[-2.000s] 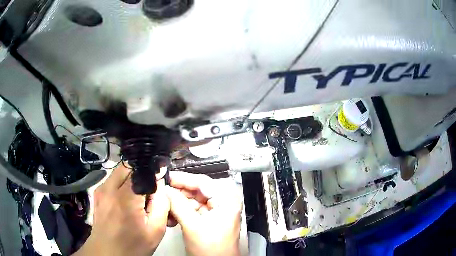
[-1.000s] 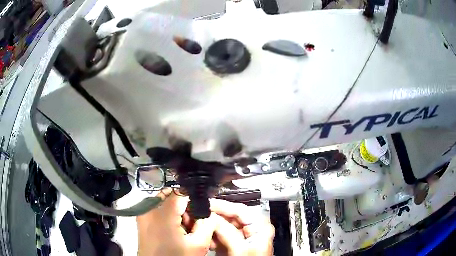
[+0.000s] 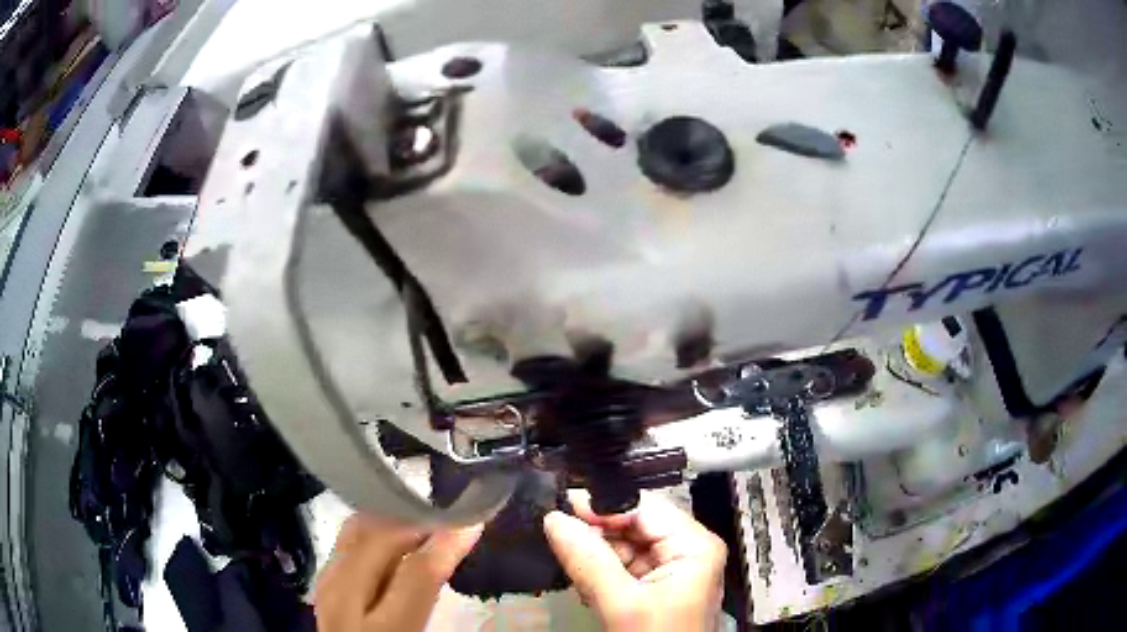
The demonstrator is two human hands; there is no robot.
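Observation:
A black fabric piece (image 3: 507,549) lies under the sewing head, between my hands, its rounded lower edge showing. My left hand (image 3: 393,574) is at its left edge, fingers bent onto the cloth; a pale curved lever partly hides the fingertips. My right hand (image 3: 645,570) pinches its right side with thumb and fingers, just below the dark needle bar mechanism (image 3: 599,432). The needle and presser foot are hidden. The wire guard (image 3: 488,435) is above and left of the fabric.
The grey machine head (image 3: 766,222) fills the upper middle. A tangled black pile (image 3: 204,420) is at left, with flat black pieces (image 3: 223,593) below it. The oil-stained machine bed (image 3: 915,494) and a yellow-labelled bottle (image 3: 933,348) are at right.
The view has shifted, so the machine sits further right and more of the left side shows. My hands have moved apart, and the black fabric now shows between them.

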